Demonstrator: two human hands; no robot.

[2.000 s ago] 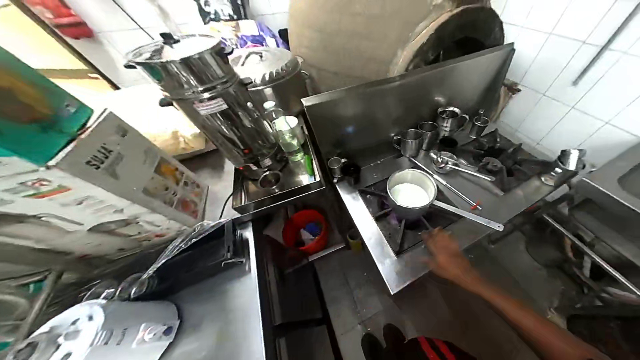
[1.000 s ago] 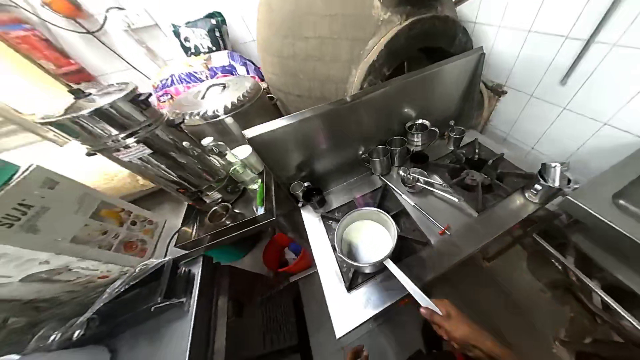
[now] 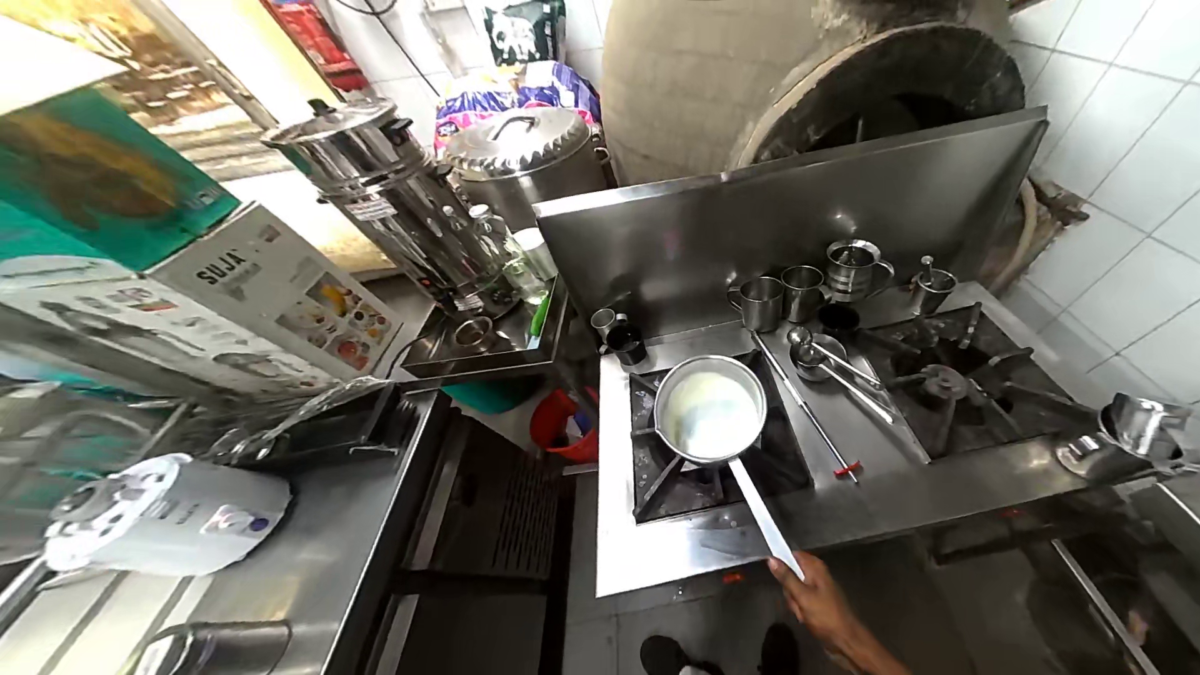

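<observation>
A metal saucepan (image 3: 710,410) with a pale, milky liquid in it rests over the left burner (image 3: 717,483) of a stainless steel stove. My right hand (image 3: 814,596) comes in from the lower right, its fingers closed around the end of the pan's long handle, beyond the stove's front edge. Right of the pan lie a long thin metal rod with a red part (image 3: 808,412) and a small metal bowl (image 3: 817,358) with ladles across it. Steel mugs (image 3: 760,303) stand behind them. My left hand is out of view.
A steel backsplash (image 3: 787,225) rises behind the stove, before a large clay oven (image 3: 694,94). The right burner (image 3: 944,382) has steel jugs (image 3: 1106,450) near its front corner. A steel urn (image 3: 403,206) stands left, above a red bucket (image 3: 564,427). A white appliance (image 3: 178,516) sits lower left.
My right hand was apart from the handle two seconds ago, its fingers near the stove's front edge; now it holds the handle's end. The handle, pointing right then, now points toward the front.
</observation>
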